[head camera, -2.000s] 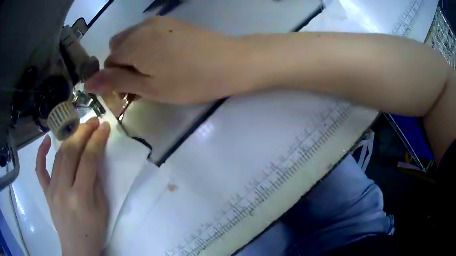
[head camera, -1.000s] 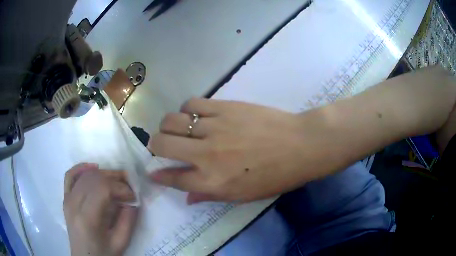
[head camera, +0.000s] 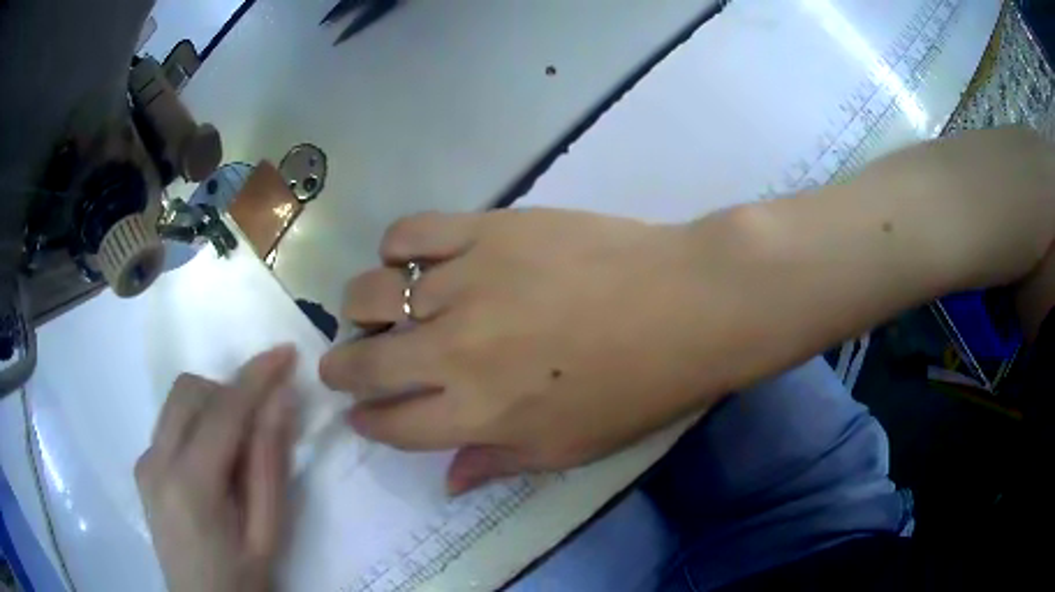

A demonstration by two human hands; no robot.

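Observation:
The white fabric piece [head camera: 214, 318] runs from under the presser foot [head camera: 218, 234] toward me, its straight right edge slanting down to my fingers. My left hand [head camera: 220, 463] is blurred, its fingers apart and loosely bent over the cloth, no grip visible. My right hand [head camera: 521, 335], with a ring, lies palm down. Its fingertips are at the fabric's right edge, its thumb apart below; whether they pinch the cloth is hidden. The orange-brown edge guide [head camera: 265, 208] sits right of the foot, beside a round slotted metal end [head camera: 304, 171].
The dark machine head [head camera: 69, 127] with a ribbed cream knob [head camera: 130, 254] fills the upper left. Dark snips blades [head camera: 361, 16] lie at the top. A dark patch [head camera: 316, 318] lies beside the fabric edge. A printed ruler scale [head camera: 434, 534] follows the table's front edge.
My right hand has come from beside the foot down to the fabric edge. My left hand moved back from the foot, bunched the cloth, then loosened its fingers. The edge guide is uncovered.

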